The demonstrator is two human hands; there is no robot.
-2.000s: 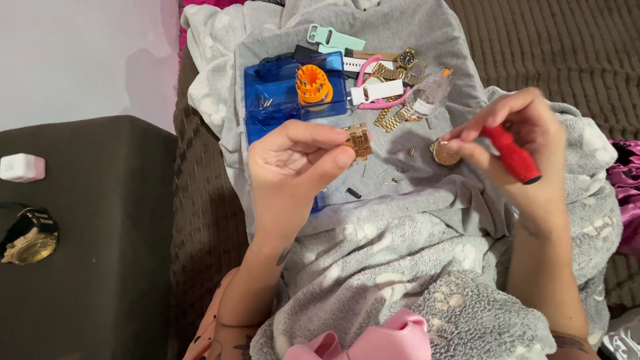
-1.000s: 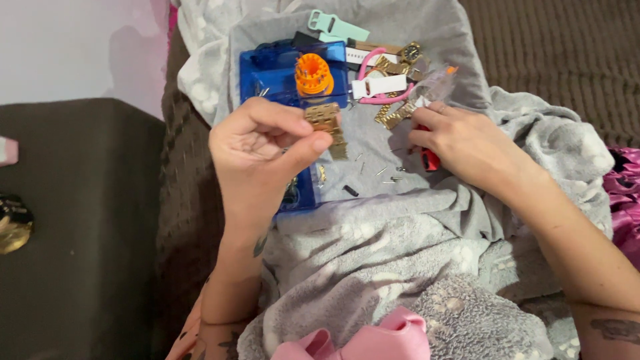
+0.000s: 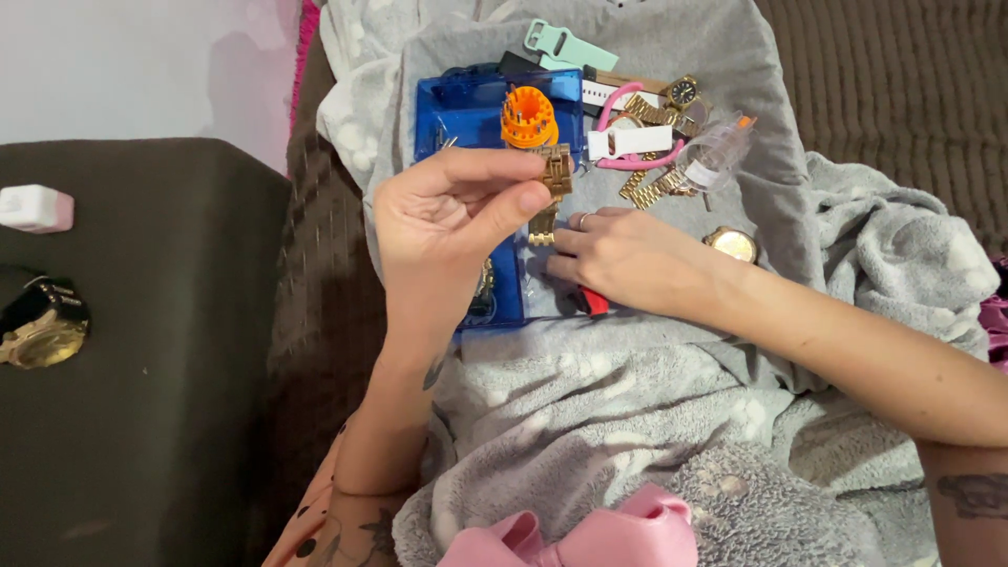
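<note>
Between the thumb and forefinger of my left hand (image 3: 465, 205) hangs a gold metal watch band (image 3: 556, 177), held over the right edge of a blue plastic tray (image 3: 425, 110). My right hand (image 3: 630, 252) reaches in from the right, palm down, its fingertips beside the band's lower end. Under it a red tool handle (image 3: 592, 301) shows in part; whether the fingers grip it cannot be seen. A gold watch case (image 3: 731, 244) lies on the grey cloth behind my right wrist. An orange toothed holder (image 3: 528, 116) with metal pins stands in the tray.
Gold watches (image 3: 683, 92), a white strap (image 3: 630, 142), a pink ring-shaped strap (image 3: 642, 164), a mint strap (image 3: 571, 49) and a clear plastic container (image 3: 715, 153) lie at the back. On the dark surface at left are a gold watch (image 3: 47, 335) and a white block (image 3: 35, 208).
My right hand, which held the gold watch case and red tool two seconds ago, has moved left towards the band. The case now lies on the cloth. My left hand keeps the band.
</note>
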